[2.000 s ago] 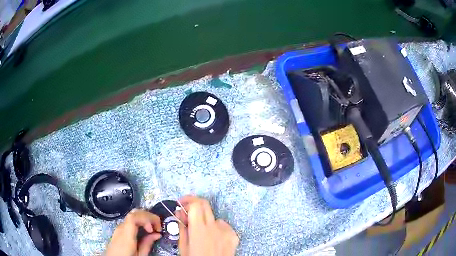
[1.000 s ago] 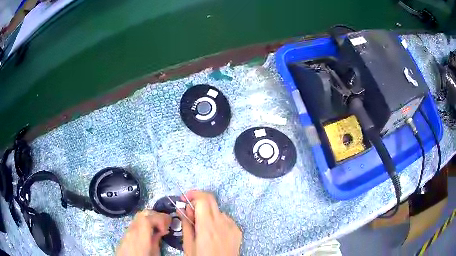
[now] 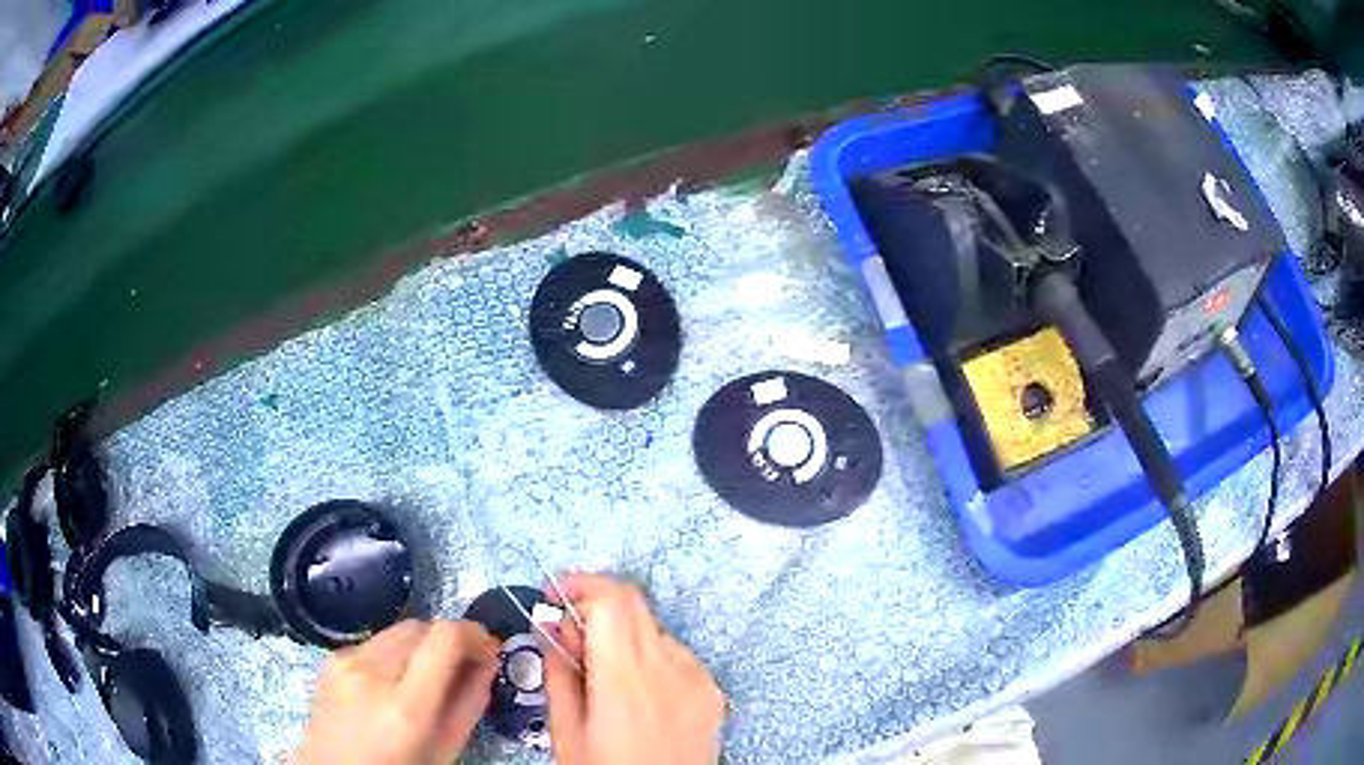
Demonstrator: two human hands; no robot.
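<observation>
A black speaker plate [image 3: 524,673] with a silver-white centre lies at the bottom of the view, between my hands. My right hand [image 3: 628,673] is on its right side and holds thin silver tweezers [image 3: 536,622] whose two prongs point up and left over the plate. My left hand [image 3: 401,691] is at the plate's left edge with fingers bent together; its fingertips are partly hidden, so what they pinch is unclear. An open round earcup housing [image 3: 347,574] lies just up and left of my left hand, joined to a headband [image 3: 142,541].
Two more speaker plates [image 3: 606,329] [image 3: 788,448] lie further up the bubble-wrapped bench. A blue tray [image 3: 1047,556] on the right holds a dark solder station [image 3: 1144,194], a soldering iron [image 3: 1122,404] and a yellow sponge [image 3: 1026,398]. A green conveyor [image 3: 374,135] runs behind. Black headphone parts [image 3: 150,702] lie far left.
My left hand has shifted left across the plate's edge, showing more of its centre. My right hand stays beside the plate with the tweezers. The camera view has shifted slightly.
</observation>
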